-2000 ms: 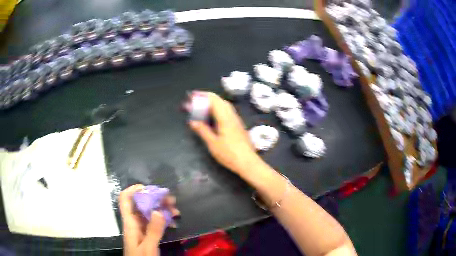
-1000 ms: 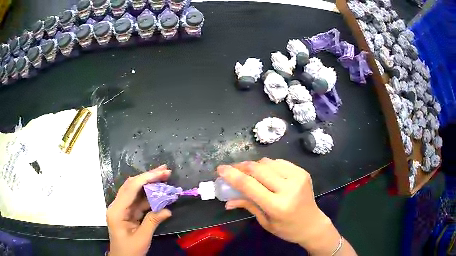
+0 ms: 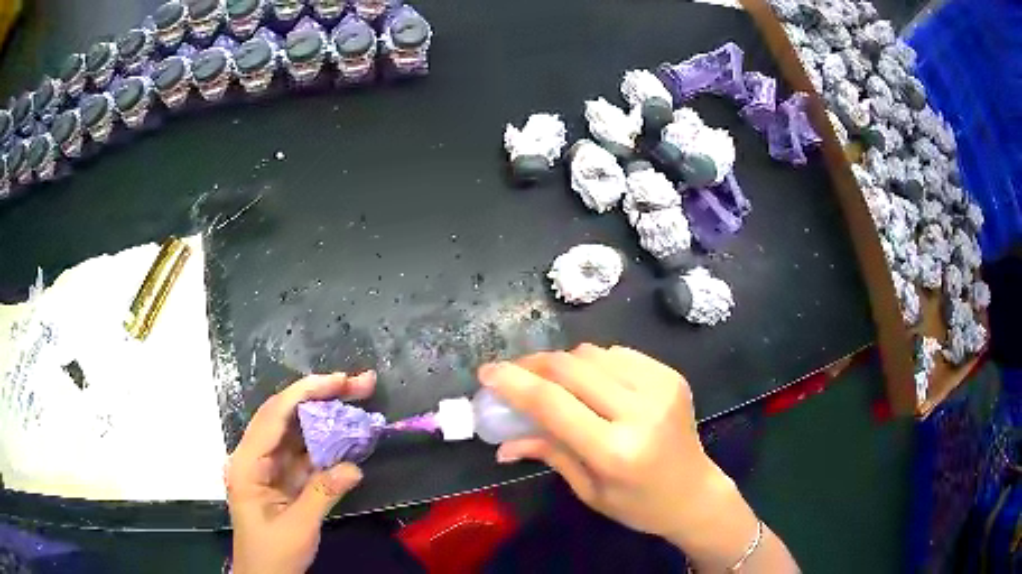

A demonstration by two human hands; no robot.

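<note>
My left hand [image 3: 282, 477] holds a purple part [image 3: 338, 433] between thumb and fingers, near the table's front edge. My right hand [image 3: 611, 432] grips the glue bottle [image 3: 501, 416], lying level, with its white collar and pink-purple nozzle pointing left. The nozzle tip meets the right end of the purple part; whether glue is coming out cannot be seen. Several white-and-grey parts [image 3: 597, 176] lie loose on the table, with purple parts [image 3: 708, 72] behind and beside them.
Finished pieces [image 3: 256, 65] stand in rows at the far left. A paper sheet [image 3: 107, 432] with two gold strips [image 3: 159, 289] lies at left. A carton tray [image 3: 857, 213] of white-and-grey parts is at right, blue crates [image 3: 977, 101] beyond. A red stool [image 3: 460, 529] shows below the table edge.
Since two seconds ago, my right hand has brought the bottle from mid-table to the purple part. Since one second ago, the purple part has turned slightly in my left hand.
</note>
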